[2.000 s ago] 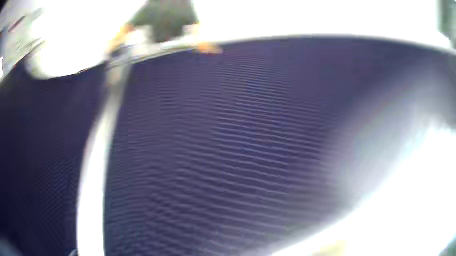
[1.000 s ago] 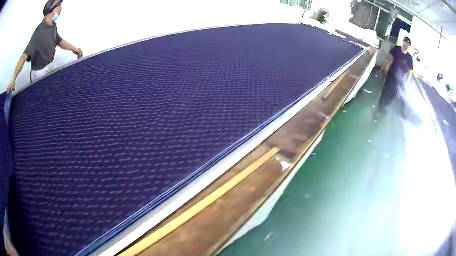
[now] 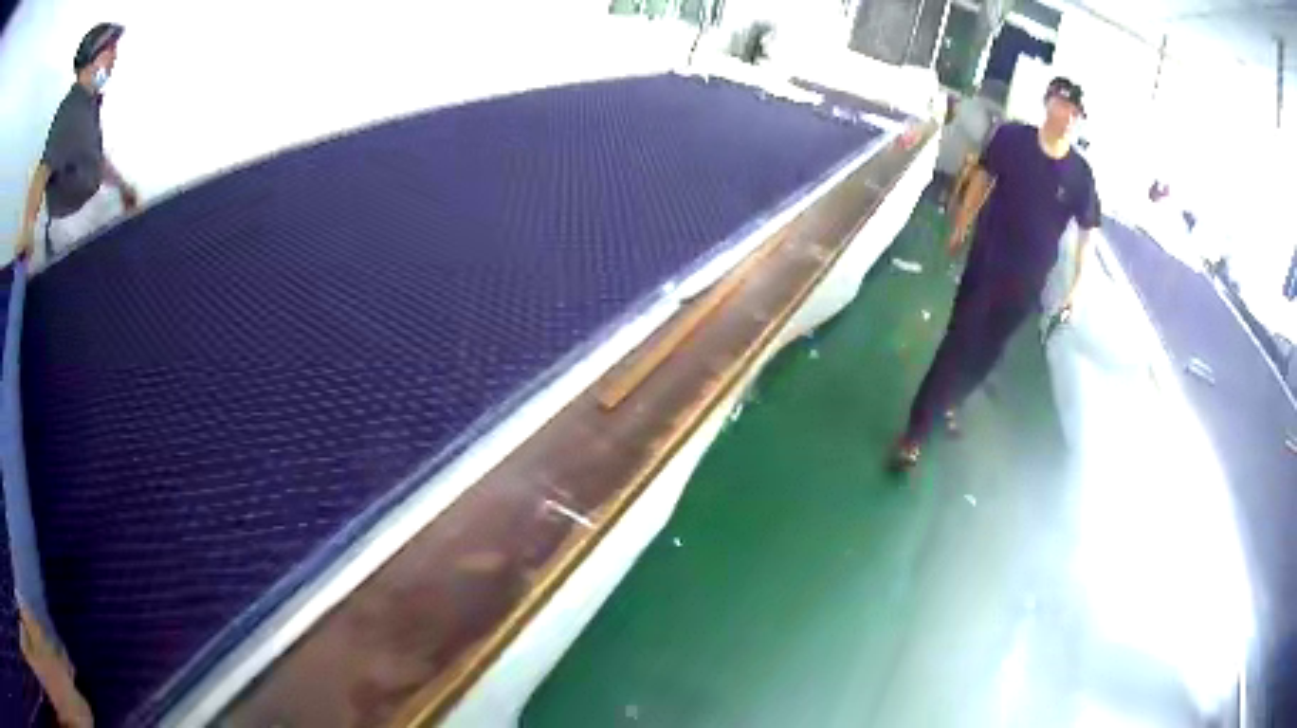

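A navy-purple fabric ply with rows of pale marks covers the long table, on top of the lay. A lighter blue folded edge runs down the far left of the view. My left hand is at the lower left corner, partly cut off by the frame, closed on the near end of this folded edge. Another person across the table has a hand at its far end. My right hand is not in view.
Brown table board runs beside the lay, with a flat wooden stick on it. A person in dark clothes is in the green-floored aisle. Another fabric-covered table stands at the right.
The view has swung right and more of the aisle shows. The person in the aisle appears nearer. The folded edge at the left shows more clearly, with my hand on it.
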